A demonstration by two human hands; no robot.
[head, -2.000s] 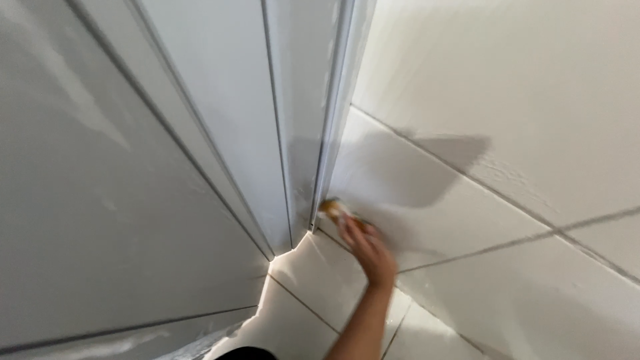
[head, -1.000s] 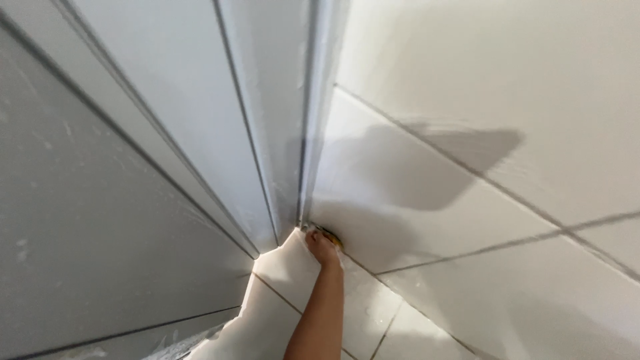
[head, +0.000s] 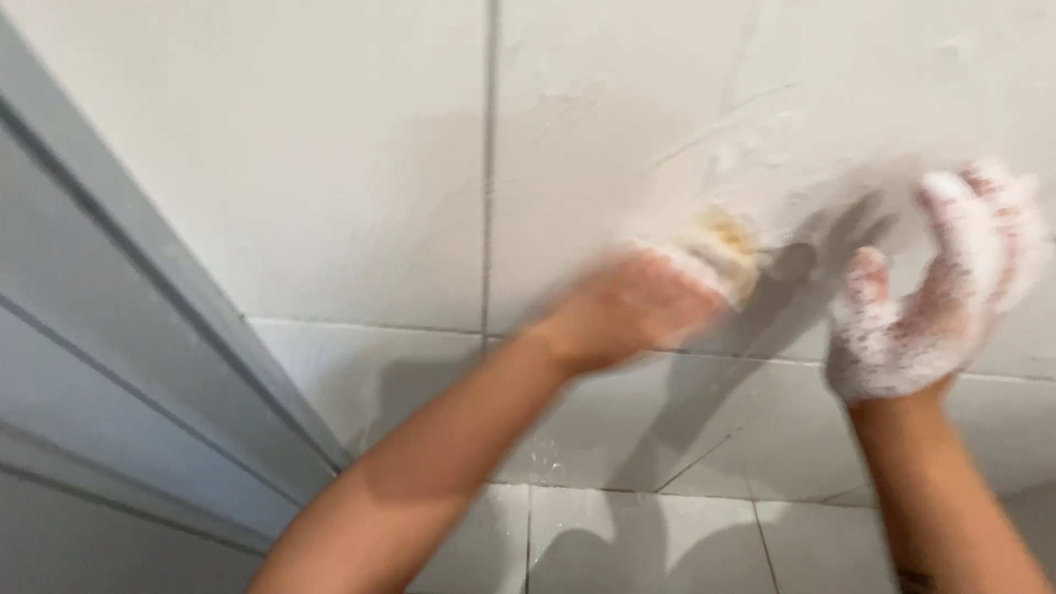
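Note:
My left hand [head: 652, 301], blurred, grips a yellowish sponge [head: 722, 247] against the light tiled wall [head: 363, 165]. Thin streaks of suds mark the tiles above and around the sponge. To its right, my right hand [head: 932, 289] is raised with curled, spread fingers and nothing in them. White foam coats its fingers and palm. Dark shadows of the arm and fingers fall on the wall between the two hands. The fingertips of my left hand are hard to make out.
A grey ribbed panel or door [head: 165, 330] runs down the left side to a corner with the wall. Below the wall lies a tiled floor [head: 643, 536] with shadows across it. Dark grout lines divide the wall tiles.
The view has swung towards the tiled wall. The hand with the sponge was low by the panel's bottom corner and is now on the wall tiles. The foamy right hand has come into view.

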